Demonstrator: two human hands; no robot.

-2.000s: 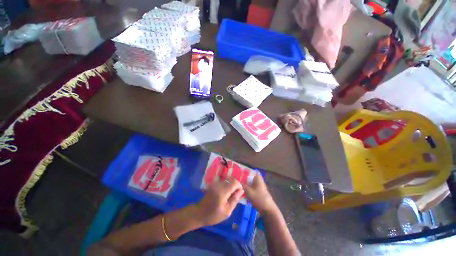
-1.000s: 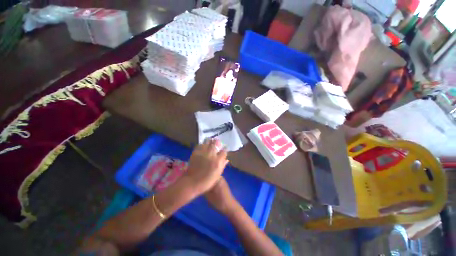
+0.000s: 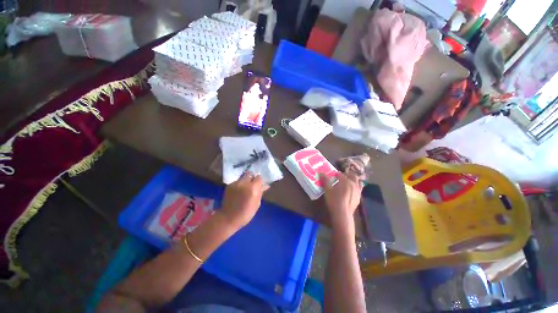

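My left hand (image 3: 243, 198) has its fingers on the near edge of a clear plastic pouch (image 3: 249, 158) with black print, over the pouch pile at the table's middle; it seems to pinch the pouch. My right hand (image 3: 344, 194) has its fingertips on the near right corner of the pile of red-and-white printed cards (image 3: 309, 168); whether it grips a card cannot be told. A filled pouch (image 3: 178, 215), red showing through the film, lies in the left part of the near blue tray (image 3: 260, 257).
A lit smartphone (image 3: 254, 101) stands behind the pouches. Tall white stacks (image 3: 193, 55) are back left, a far blue tray (image 3: 318, 70) at the back. A small white stack (image 3: 309, 128), beige bundle (image 3: 355, 164) and dark phone (image 3: 377, 211) are at right, beside a yellow chair (image 3: 453, 220).
My hands have moved apart. My left hand stays at the pouch pile, where the top pouch is shifted. My right hand has gone from beside the left wrist to the red card pile.
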